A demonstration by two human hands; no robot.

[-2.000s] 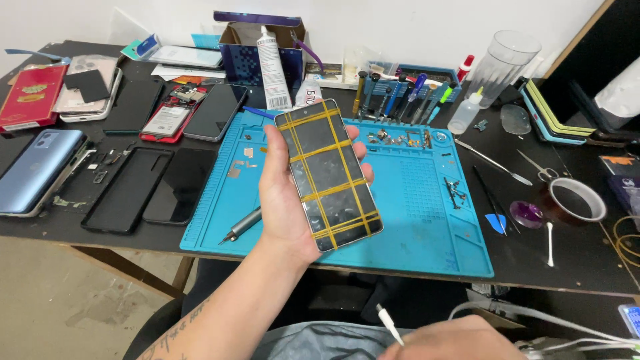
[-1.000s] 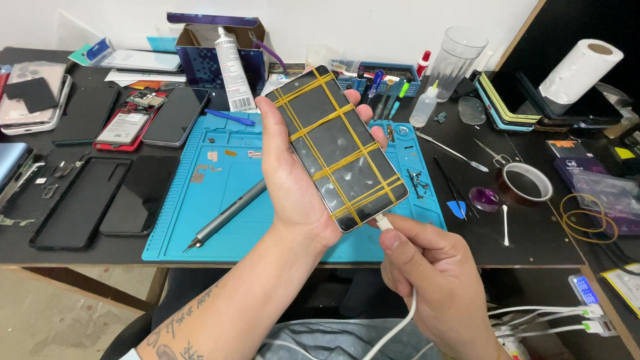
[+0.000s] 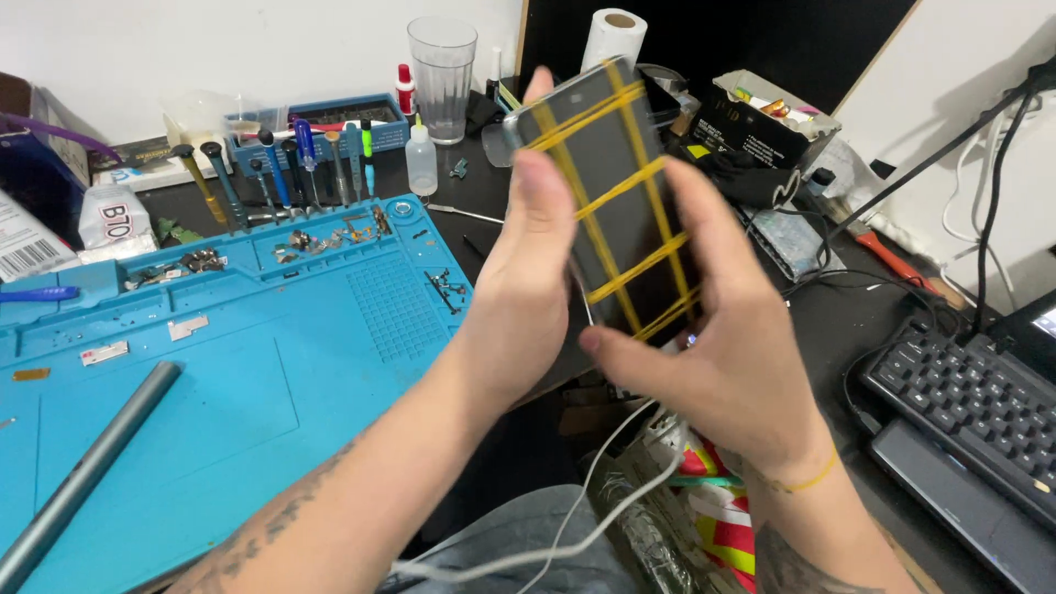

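A smartphone (image 3: pixel 619 198) bound with yellow rubber bands is held up at a tilt between both hands. My left hand (image 3: pixel 536 239) grips its left side, thumb along the edge. On the lower right side, my right hand (image 3: pixel 718 330) closes around the phone, slightly blurred. A white cable (image 3: pixel 569 544) hangs below the hands; the phone's lower end, where a plug might sit, is hidden by the right hand. The blue silicone repair mat (image 3: pixel 231 412) lies to the left, with a grey pen-shaped tool (image 3: pixel 99 470) across it.
Screwdrivers (image 3: pixel 305 157) stand behind the mat, near a plastic dropper bottle (image 3: pixel 421 165) and a clear tumbler (image 3: pixel 443 82). Small screws and parts lie in the mat's trays. A black keyboard (image 3: pixel 965 396) is at the right, a box (image 3: pixel 759 124) and a paper roll (image 3: pixel 615 41) behind.
The view has swung right. My right hand held the white cable's plug at the phone's lower end; now it grips the phone's side. The left hand still holds the phone.
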